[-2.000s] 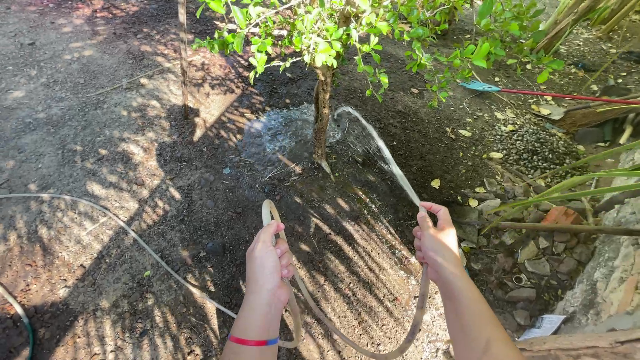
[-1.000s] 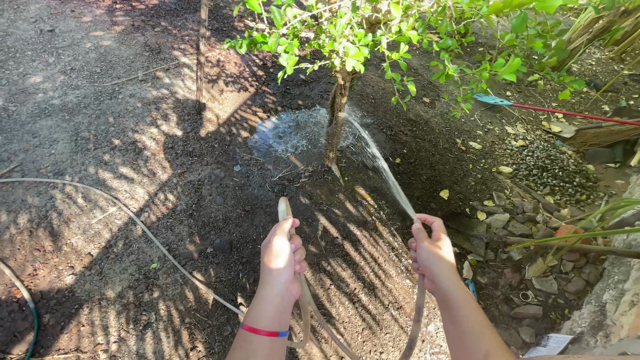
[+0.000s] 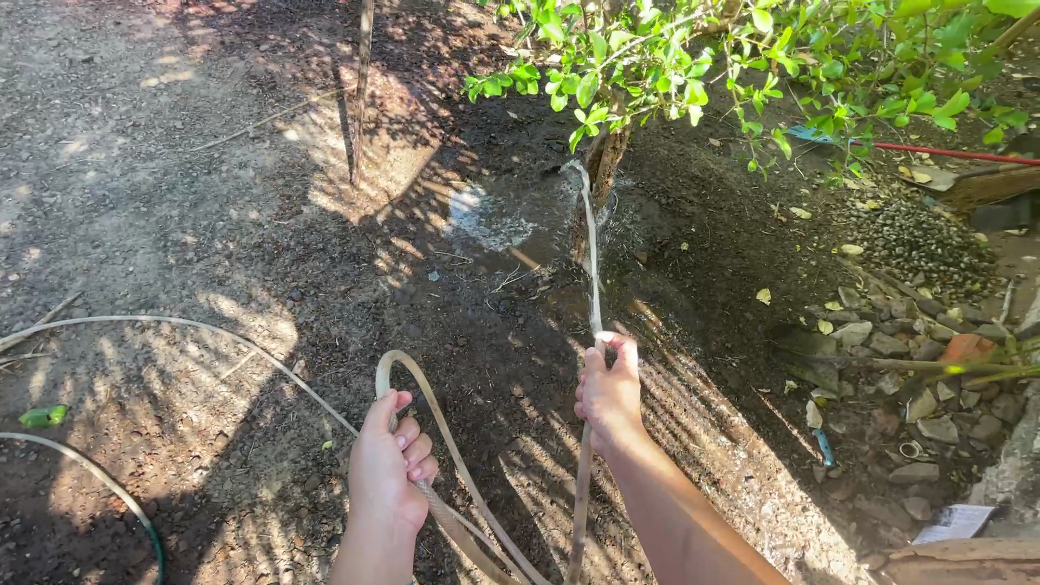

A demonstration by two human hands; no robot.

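Observation:
My left hand (image 3: 390, 465) is closed around a bend of a pale flexible garden hose (image 3: 445, 422), which loops up over the fist and back down. Near the hose's outlet, my right hand (image 3: 609, 390) grips the same hose, its thumb and index finger at the tip. A stream of water (image 3: 591, 236) shoots up and away from there, passing in front of the trunk of a small leafy tree (image 3: 608, 154). Left of the trunk, water (image 3: 487, 219) pools on the dark, wet soil.
More hose (image 3: 183, 322) lies along the ground at left. A thin upright stick (image 3: 360, 89) stands beyond. At right are a gravel pile (image 3: 922, 244), loose stones (image 3: 886, 345), a blue-handled tool (image 3: 824, 447) and a red pole (image 3: 951, 152) with a blue end. Green branches overhang the top.
My right hand has moved left, closer to my left hand, and the water stream with it. The stream now crosses the trunk; before, it arced in from the trunk's right side.

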